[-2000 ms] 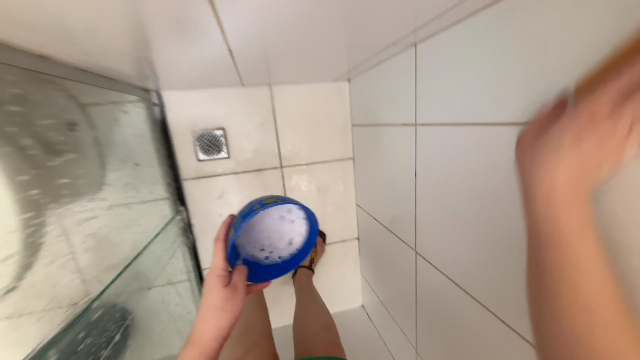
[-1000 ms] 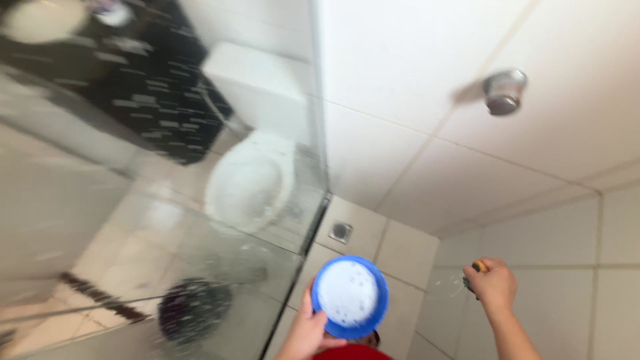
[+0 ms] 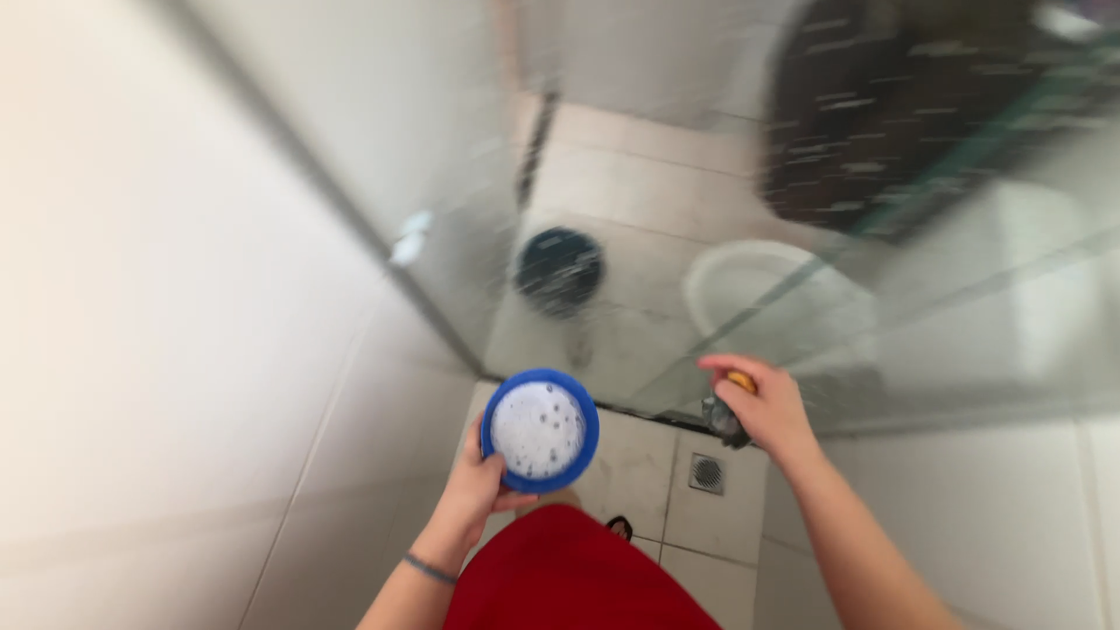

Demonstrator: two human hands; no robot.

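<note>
My left hand [image 3: 479, 490] grips a blue plastic bowl [image 3: 588, 437] by its rim, thumb over the edge and fingers below. White suds with several bubbles [image 3: 535, 429] fill the bowl. To the right, my right hand [image 3: 763, 398] is closed around a small object with an orange part [image 3: 742, 381] and a dark, greyish lower part [image 3: 724, 422]; blur hides what kind of thing it is. The right hand is in front of the wet glass shower panel [image 3: 647, 341], and whether it touches the glass cannot be told.
A metal floor drain [image 3: 707, 472] lies in the tiled floor [image 3: 626, 459] below my right hand. Through the glass show a toilet [image 3: 761, 284] and a round dark object [image 3: 560, 271]. A tiled wall [image 3: 219, 394] rises on the left. A sandalled foot [image 3: 619, 528] stands below.
The view has swung strongly from the tiled walls to the glass panel. My left hand keeps hold of the blue bowl, and my right hand still holds the object with the orange part.
</note>
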